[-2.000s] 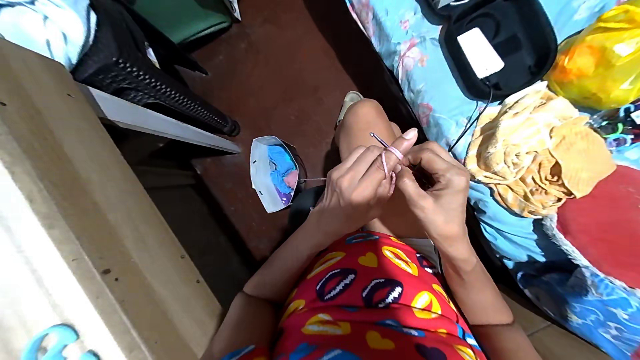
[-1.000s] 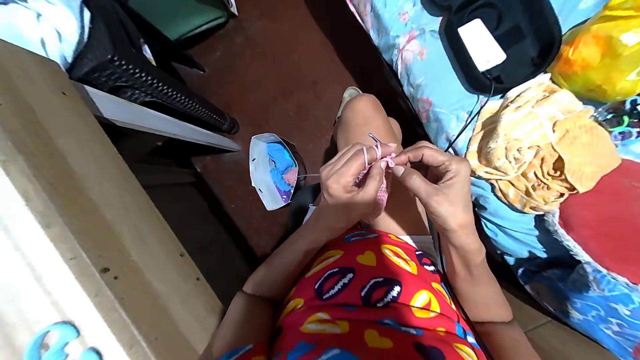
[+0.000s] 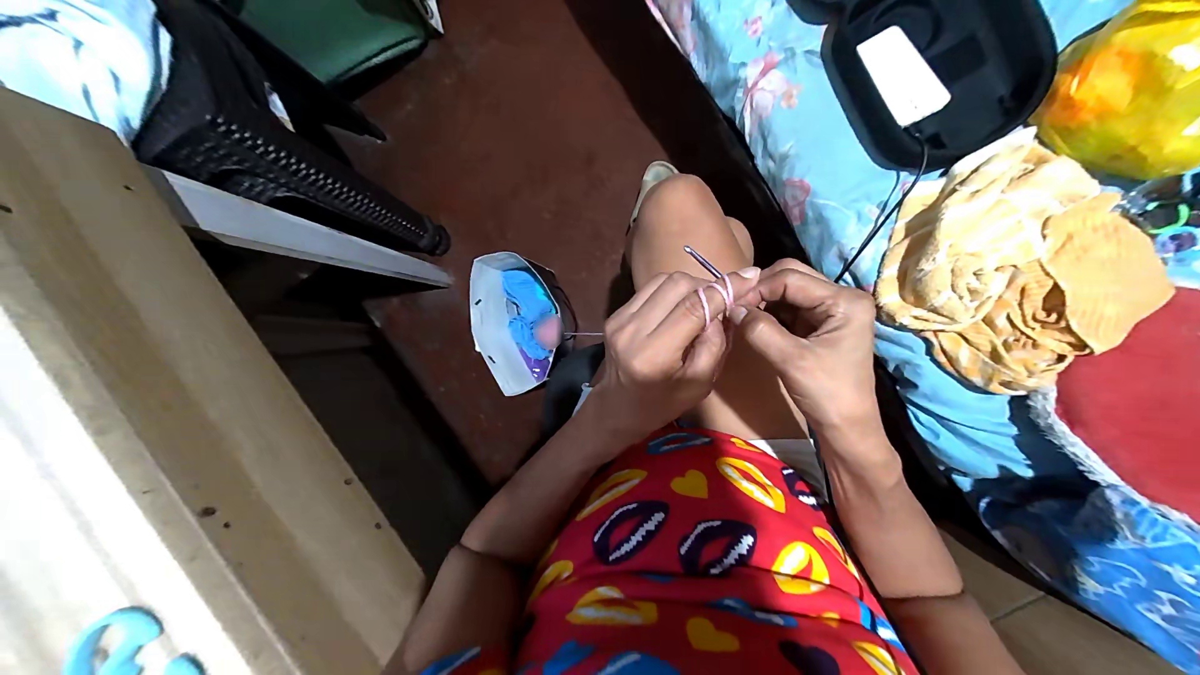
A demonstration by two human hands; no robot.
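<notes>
Pink yarn (image 3: 707,307) is looped around the index finger of my left hand (image 3: 666,333), which is curled above my lap. A crochet hook (image 3: 703,262) points up and left between my hands, with yarn over its shaft. My right hand (image 3: 816,337) pinches at the hook and the work close by my left fingertips; its fingers hide the hook's other end. A thin strand runs left from my left hand to a white box (image 3: 489,323) holding blue yarn (image 3: 528,309) and a pink ball (image 3: 548,331).
A bed with a floral sheet (image 3: 797,141) lies right, bearing an open black case (image 3: 994,84), a crumpled yellow cloth (image 3: 1012,272) and a yellow plastic bag (image 3: 1125,94). Wooden furniture (image 3: 216,403) and a black woven chair (image 3: 309,169) stand left.
The pink crocheted piece seen hanging below my left hand one second ago is now hidden by my hands. My fingers have shifted slightly around the hook.
</notes>
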